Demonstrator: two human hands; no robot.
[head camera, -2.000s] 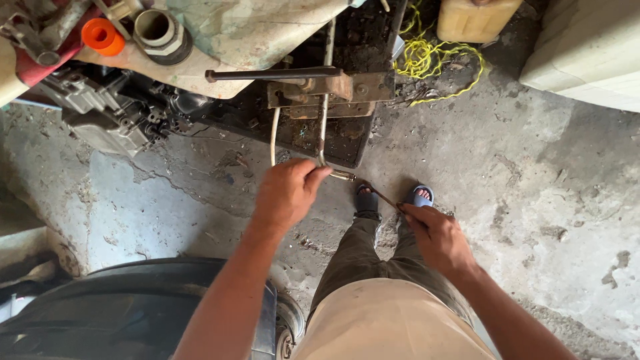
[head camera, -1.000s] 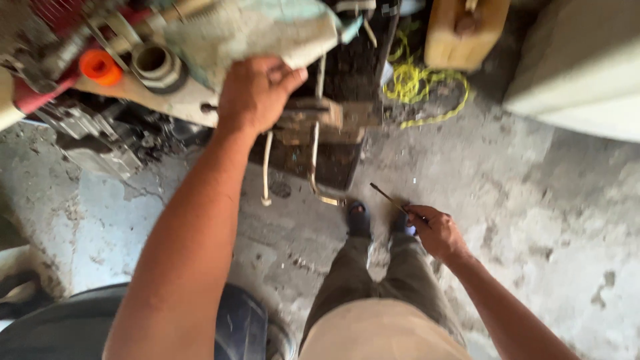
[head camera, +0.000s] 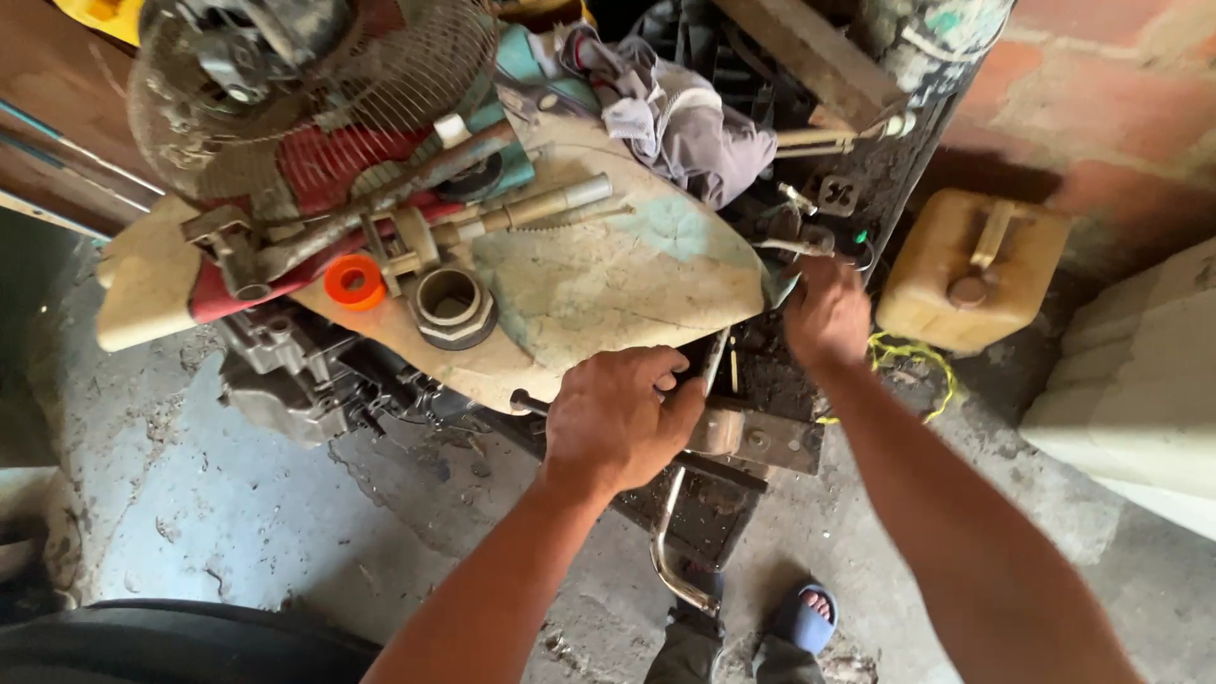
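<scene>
My left hand (head camera: 622, 413) lies palm down over the bench vise (head camera: 755, 437), its thumb beside a bent metal tube (head camera: 668, 503); its grip is hidden. The tube passes the vise jaws, and its bent end hangs above my feet. The vise's bar handle (head camera: 528, 404) sticks out left of my left hand. Farther right, my right hand (head camera: 829, 309) reaches among small parts on the dark bench (head camera: 774, 356), near a pale thin rod (head camera: 793, 247). Its fingertips are partly hidden, and whether it holds anything does not show.
A worn, cream-coloured panel (head camera: 608, 275) carries an orange plastic ring (head camera: 354, 282), a threaded pipe fitting (head camera: 451, 306) and a pipe wrench (head camera: 380, 190). Behind are a fan guard (head camera: 313, 104) and a grey cloth (head camera: 684, 123). A plastic jerrycan (head camera: 969, 266) and yellow cord (head camera: 936, 375) sit at right.
My right hand, which held a thin tool low by my feet, is now at the bench. My left hand went from the tube's lower end to the vise. The view has shifted toward the bench.
</scene>
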